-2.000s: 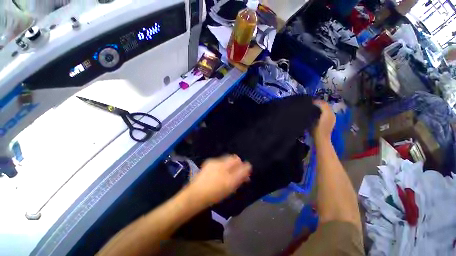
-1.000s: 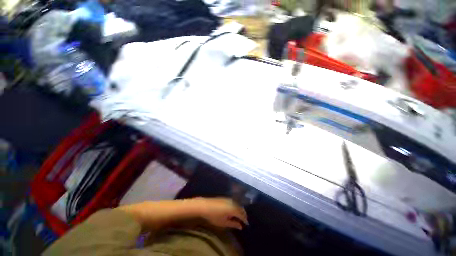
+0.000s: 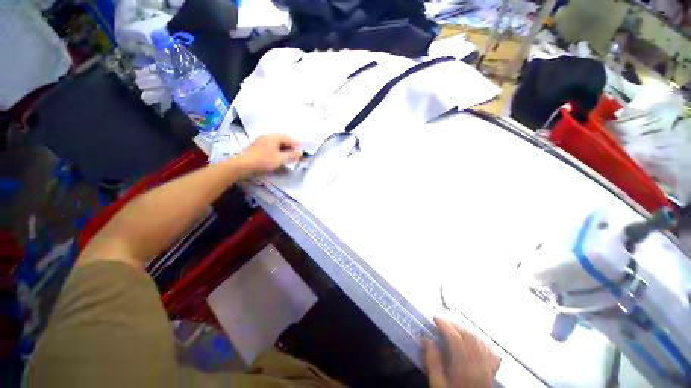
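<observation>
My left hand point(image 3: 267, 154) is at the near left corner of the white table, with its fingers closed on the edge of a pale garment panel point(image 3: 318, 83). The panel lies pale side up with black strips point(image 3: 394, 85) on it. A small pale flap lies turned up beside my fingers. My right hand point(image 3: 461, 358) rests on the table's front edge near the bottom of the view, partly cut off, with nothing seen in it. The sewing machine head point(image 3: 580, 265) with its blue stripe is at the right.
The grey ruler edge point(image 3: 348, 261) runs along the table front. A water bottle point(image 3: 191, 85) lies tilted beyond my left hand. Red baskets stand behind the machine point(image 3: 617, 151) and below left point(image 3: 220, 265). A pale square piece point(image 3: 261, 301) lies below the edge. Black cloth point(image 3: 557, 89) is piled behind.
The view has swung left from the black cloth and scissors to the table's left end. My left hand has moved up onto the pale panel. My right hand has come to the table edge.
</observation>
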